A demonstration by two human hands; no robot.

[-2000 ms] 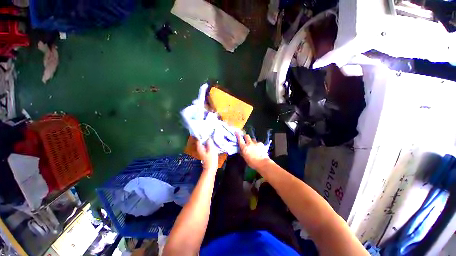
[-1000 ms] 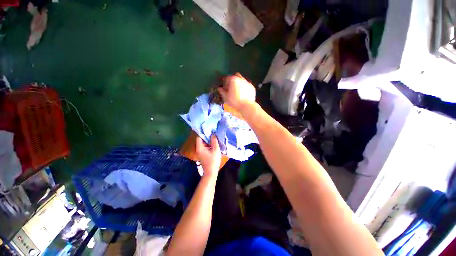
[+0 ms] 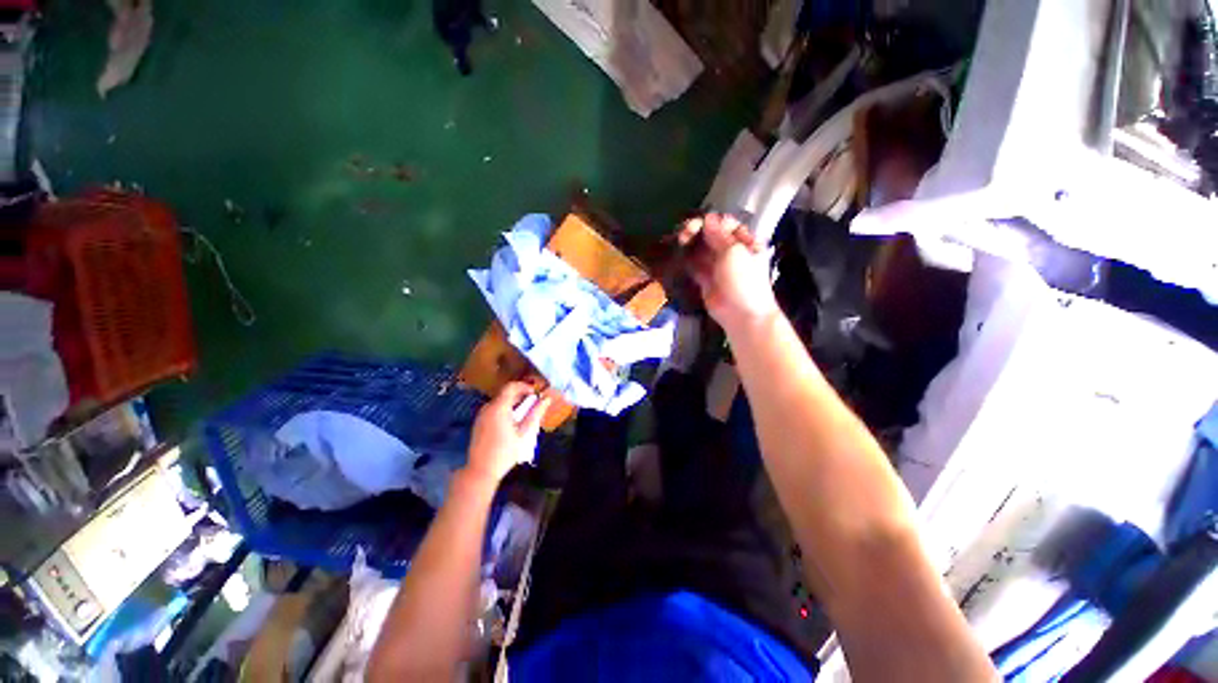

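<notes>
A bunched bundle of light blue pieces (image 3: 561,320) lies on the orange-yellow wooden stool (image 3: 597,260), crumpled and partly over its edges. My left hand (image 3: 508,424) is at the stool's near left edge, just below the bundle, with thumb and fingers close together; a small pale bit shows at the fingertips, too blurred to name. My right hand (image 3: 728,267) is raised to the right of the stool, apart from the bundle, fingers curled over something thin and dark that I cannot make out clearly.
A blue plastic crate (image 3: 361,380) with light blue cloth inside stands at the lower left. An orange-red crate (image 3: 127,300) is at the far left. A white-covered table (image 3: 1055,387) runs along the right. A pale board (image 3: 621,54) lies on the green floor.
My right hand has moved right, away from the bundle. My left hand has let go of the bundle and moved slightly down and left. The bundle now rests on the stool.
</notes>
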